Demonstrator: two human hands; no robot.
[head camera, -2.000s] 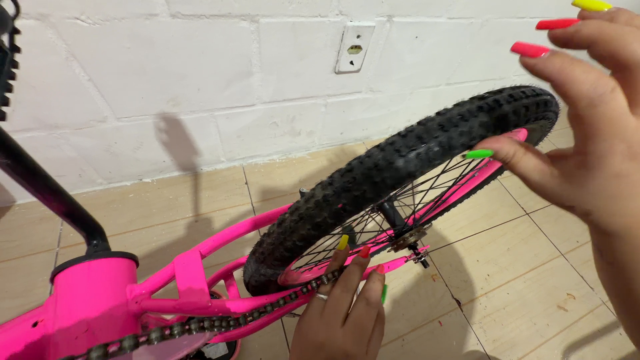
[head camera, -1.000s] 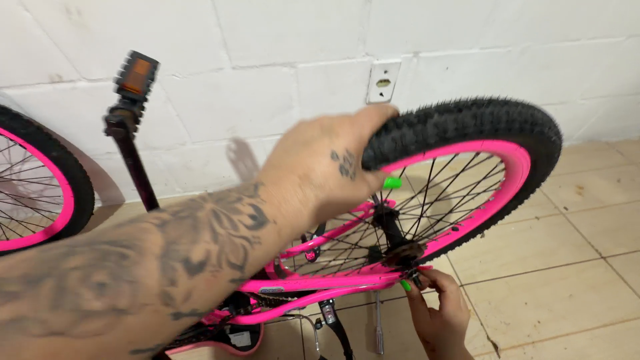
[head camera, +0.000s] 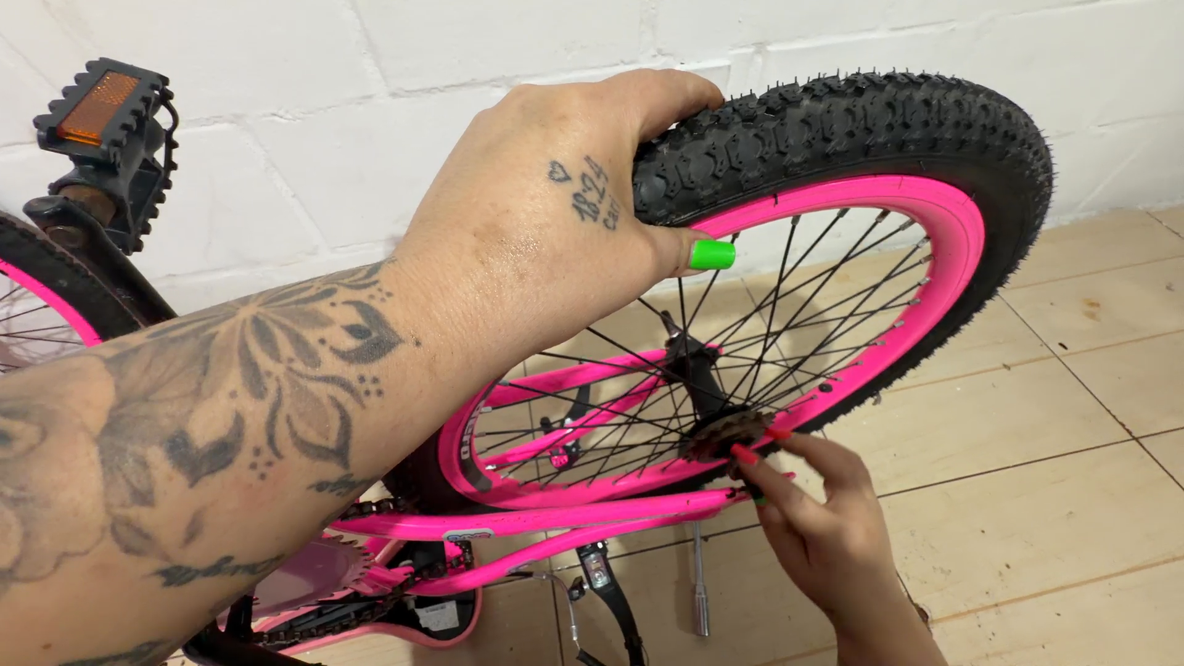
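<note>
My left hand (head camera: 555, 194) grips the knobby black tire (head camera: 860, 129) of a bicycle wheel with a pink rim (head camera: 953, 222), its green-nailed thumb against the tire's near side and its fingers over the tread. The wheel leans above the pink frame stays (head camera: 592, 518). At the wheel's axle, beside the rusty sprocket (head camera: 726, 435), my right hand (head camera: 823, 518) has its fingertips bent around the axle end near the frame's end. The fingers partly cover that spot. Black spokes run from the black hub (head camera: 698, 370). The chain (head camera: 370, 606) lies along the stays, partly behind my left forearm.
A black pedal (head camera: 102, 111) with an orange reflector stands up at left, with the other wheel (head camera: 55, 287) behind its crank. A metal socket tool (head camera: 701, 592) and a black brake arm (head camera: 615, 592) are low, beyond the stays. A white block wall (head camera: 305, 92) stands behind the tiled floor (head camera: 1064, 370).
My left hand, raised apart from the tire or only lightly near it two seconds ago, now grips it. The wheel has shifted relative to the stays. My right hand has moved from the chain to the axle.
</note>
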